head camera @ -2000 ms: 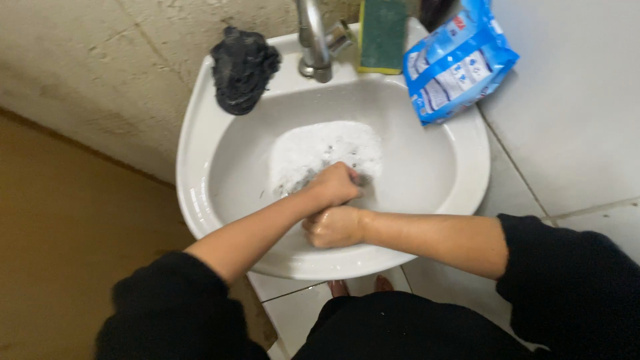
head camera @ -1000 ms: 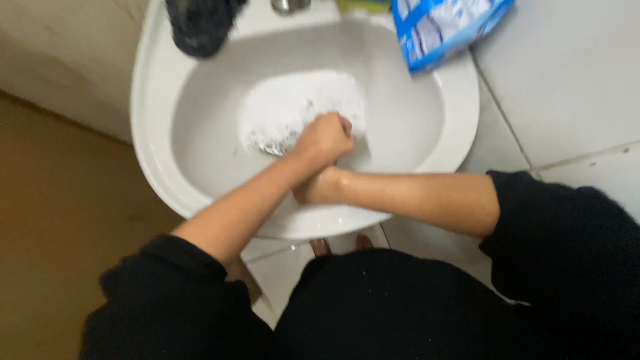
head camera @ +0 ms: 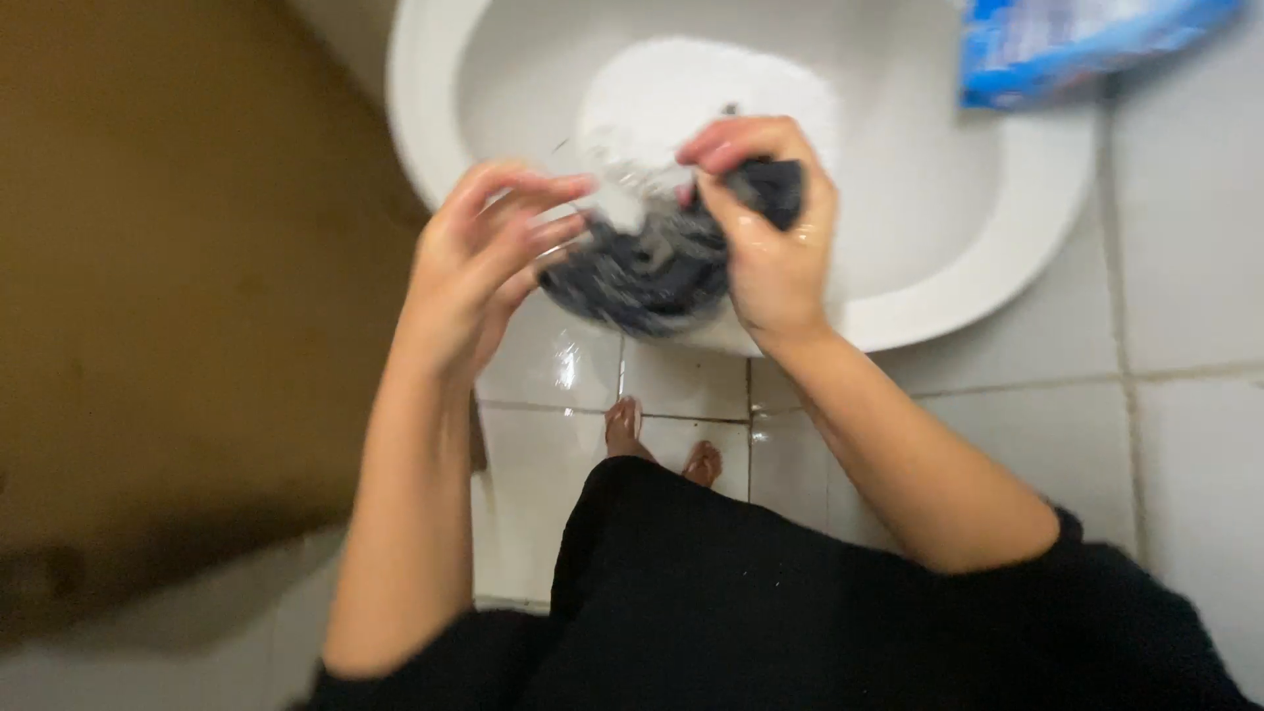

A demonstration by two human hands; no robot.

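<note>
A wet dark cloth (head camera: 647, 281), streaked with suds and blurred by motion, hangs between my hands over the front rim of a white washbasin (head camera: 948, 306). My right hand (head camera: 775, 227) grips its bunched right end between thumb and fingers. On the cloth's left side is my left hand (head camera: 499, 257), its fingers spread and curved at the edge; whether it pinches the cloth is unclear. White foamy water (head camera: 691, 84) fills the bottom of the basin behind the hands.
A blue plastic packet (head camera: 1076, 49) lies on the basin's right rim. To the left stands a brown panel (head camera: 188, 276). Below are white floor tiles (head camera: 513, 494) and my feet (head camera: 624, 425); wall or floor tiles extend at the right.
My hands were pressed together low in the basin; now they are apart and raised, with the dark cloth showing between them. The view has shifted, and the tap and the dark bundle on the rim are out of frame.
</note>
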